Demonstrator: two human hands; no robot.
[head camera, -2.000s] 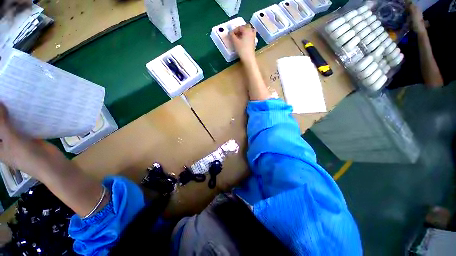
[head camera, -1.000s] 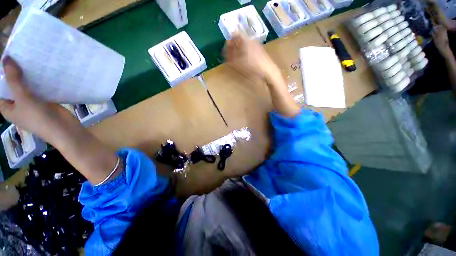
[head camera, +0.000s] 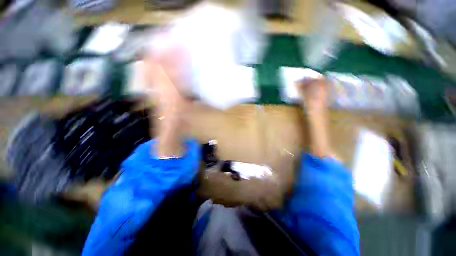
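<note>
The frame is heavily blurred. My left hand (head camera: 167, 80) holds a white sheet (head camera: 217, 55) over the belt, left of centre. The sheet partly covers a white tray behind it. My right hand (head camera: 314, 92) is at the near edge of a white tray (head camera: 295, 77) on the belt; blur hides its fingers and whether it holds anything. A few black cables (head camera: 210, 152) lie on the brown bench between my forearms, beside a small white strip (head camera: 252, 171). A large heap of black cables (head camera: 97, 137) lies on the bench to the left.
More white trays (head camera: 85, 75) sit along the green belt (head camera: 272, 52) on both sides. A white paper stack (head camera: 372, 167) and a yellow-and-black knife (head camera: 399, 157) lie on the right of the bench. A crinkled clear bag (head camera: 32, 150) is at the far left. A white upright carton (head camera: 320, 37) stands beyond.
The view has swung left and blurred. My left hand and the sheet now appear nearer the centre. My right hand, above the bench edge a second ago, is now at a tray.
</note>
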